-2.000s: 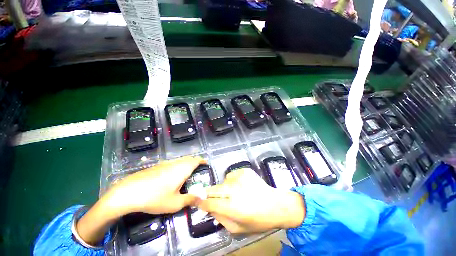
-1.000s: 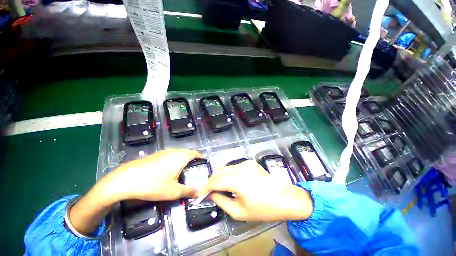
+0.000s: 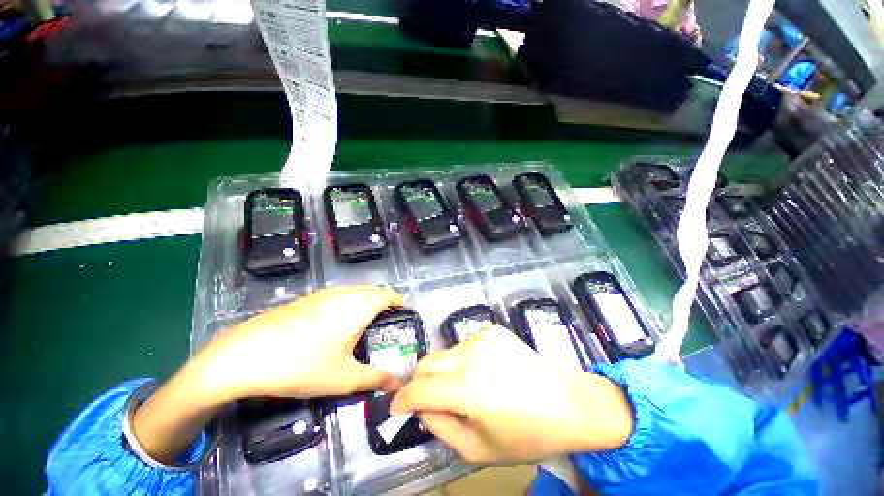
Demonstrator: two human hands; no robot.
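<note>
A clear blister tray (image 3: 291, 297) holds black devices in two rows. My left hand (image 3: 291, 344) lies around the near-row device (image 3: 393, 344), thumb and fingers at its left edge; green circuit shows in its recess. My right hand (image 3: 504, 397) is over the lower right part of that device, with a small white label (image 3: 393, 426) at its fingertips, overlapping the device's lower end. Near-row devices to the right, such as this one (image 3: 613, 308), show white recesses. The far-row devices (image 3: 276, 232) show green bits.
A printed label strip (image 3: 308, 97) hangs behind the tray; a narrow white strip (image 3: 700, 208) hangs at the right. A second device tray (image 3: 712, 266) and stacked clear trays (image 3: 834, 213) are at the right. Black bins (image 3: 601, 58) stand across the green bench (image 3: 116, 184). People in pink are beyond.
The white label at my right fingertips has come lower, over the device's lower end, and more of the green recess shows. My left hand stays around the device. The view has shifted slightly.
</note>
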